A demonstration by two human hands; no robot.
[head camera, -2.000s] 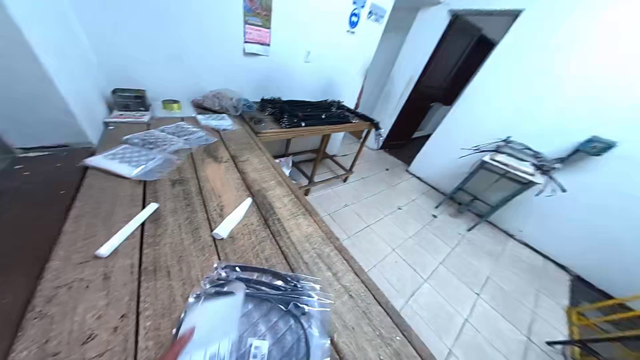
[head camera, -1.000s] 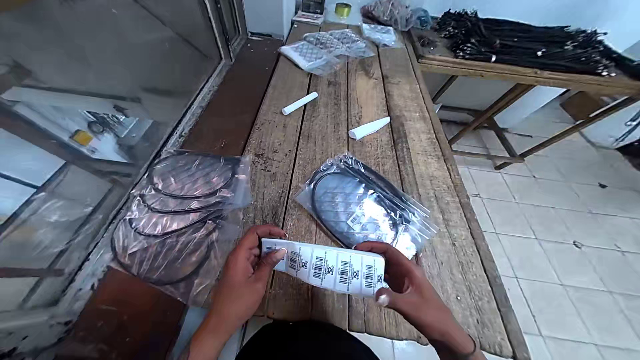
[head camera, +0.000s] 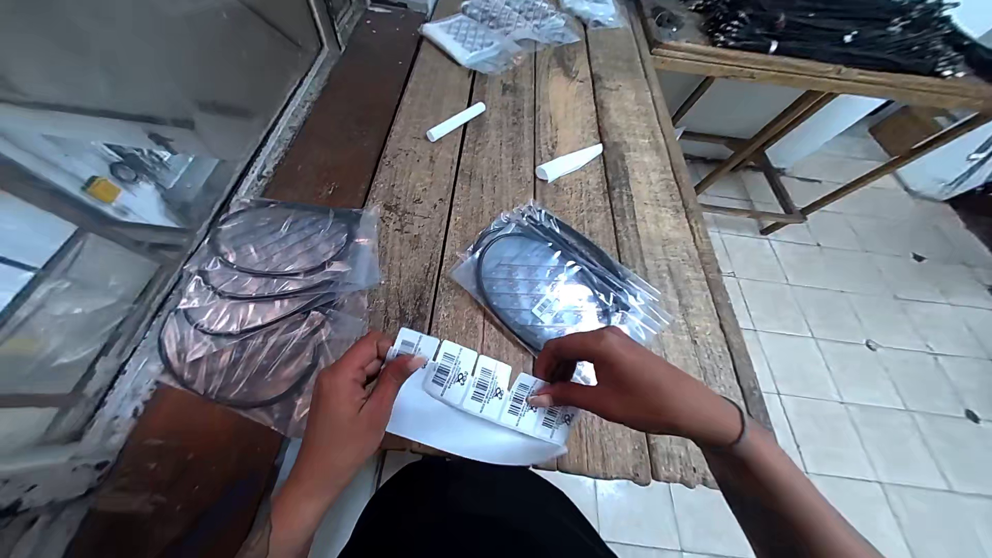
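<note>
Near the table's front edge, my left hand (head camera: 358, 391) pinches the left end of a strip of white barcode labels (head camera: 482, 385). The thumb and forefinger of my right hand (head camera: 593, 374) grip the labels toward the right end. The labels curve up from their white backing sheet (head camera: 465, 434), which shows below them. Just beyond my right hand lies a stack of clear plastic bags with coiled black cables (head camera: 535, 271); one bears a small label. To the left of my left hand, several more bagged black cables (head camera: 267, 310) overlap along the table's left side.
Two rolled white papers (head camera: 456, 122) (head camera: 570, 163) lie on the wooden plank table (head camera: 496, 155). Clear plastic bags (head camera: 496, 31) are at its far end. A side table (head camera: 821, 74) at the right holds a heap of black cables (head camera: 837, 31). A glazed metal frame (head camera: 271, 132) runs along the left.
The view has turned down and left since the earliest frame. A second ago the label strip was held stretched between my hands; now the labels stand partly away from the backing, with my right hand on them.
</note>
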